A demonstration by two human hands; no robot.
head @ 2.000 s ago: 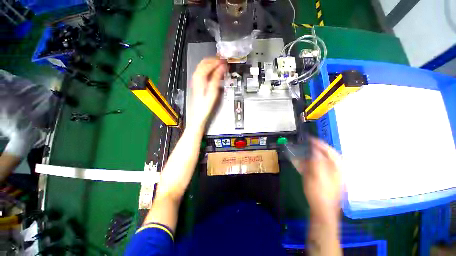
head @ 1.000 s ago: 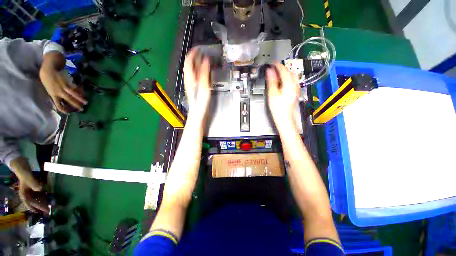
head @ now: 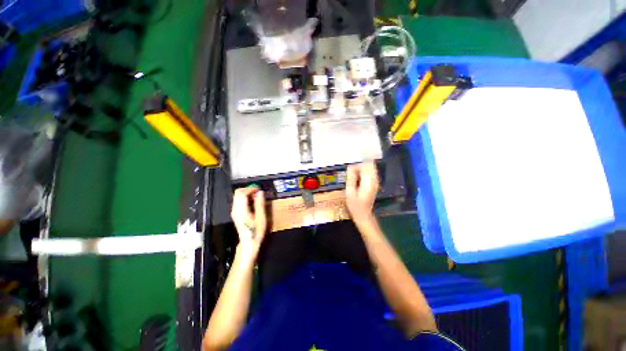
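Observation:
My left hand (head: 248,214) is at the machine's front left corner, its fingertips beside a green button (head: 254,187). My right hand (head: 362,190) is at the front right corner and covers what lies under it. No part shows in either hand. The metal fixture (head: 305,137) stands on the silver base plate (head: 264,147), with a dark piece at its back, too blurred to name. The film-wrapped welding head (head: 288,44) is above the plate's back. The red button (head: 311,183) is between my hands.
Yellow light-curtain bars stand left (head: 182,131) and right (head: 424,106) of the plate. Air tubing (head: 412,51) loops at back right. A blue tote (head: 427,199) with a white sheet (head: 515,171) is at right. A green belt (head: 147,206) with a white bar (head: 117,244) is at left.
Both hands have left the fixture area and come down to the machine's front corners. The whole view has shifted. The other person's hands at left no longer show clearly.

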